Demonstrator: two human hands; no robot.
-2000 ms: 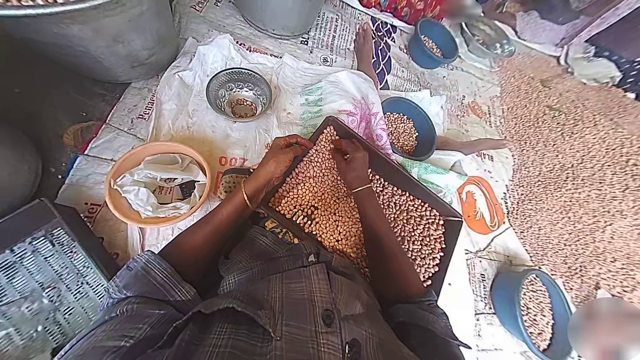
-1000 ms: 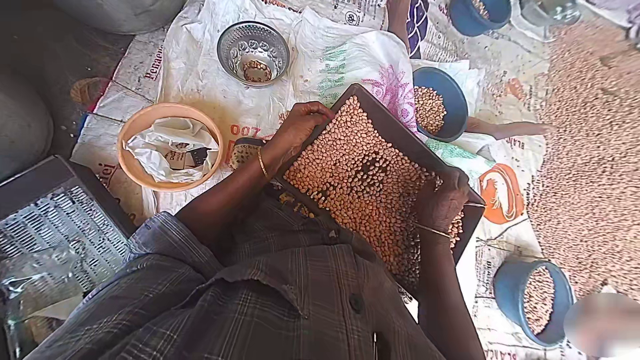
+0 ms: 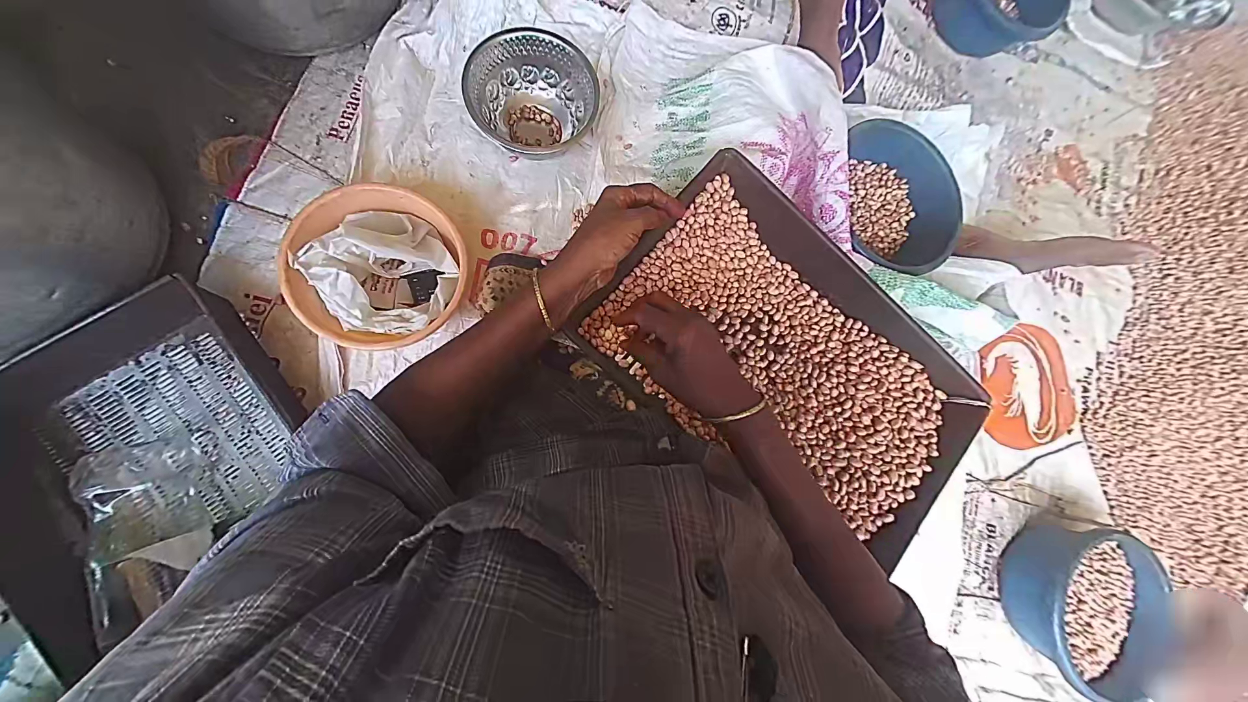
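A dark rectangular tray (image 3: pixel 838 268) rests on my lap, covered with a layer of pinkish-brown nuts, probably peanuts (image 3: pixel 838 390). My left hand (image 3: pixel 614 234) is at the tray's left side, its fingers bent over the rim near the upper corner; whether they grip it is hard to tell. Over the nuts near the lower left edge, my right hand (image 3: pixel 678 351) has its fingers curled down among them, and the fingertips are partly hidden. A bangle circles each wrist.
A perforated metal bowl (image 3: pixel 529 88) holds a few nuts. Left are an orange basin (image 3: pixel 292 258) with white plastic and a dark crate (image 3: pixel 258 346). Blue tubs of nuts (image 3: pixel 936 185) stand right, beside another person's limb (image 3: pixel 1053 252) and a broad spread of nuts (image 3: pixel 1180 322).
My right hand has moved from the tray's right side to the nuts at the lower left. My left hand remains by the upper left rim.
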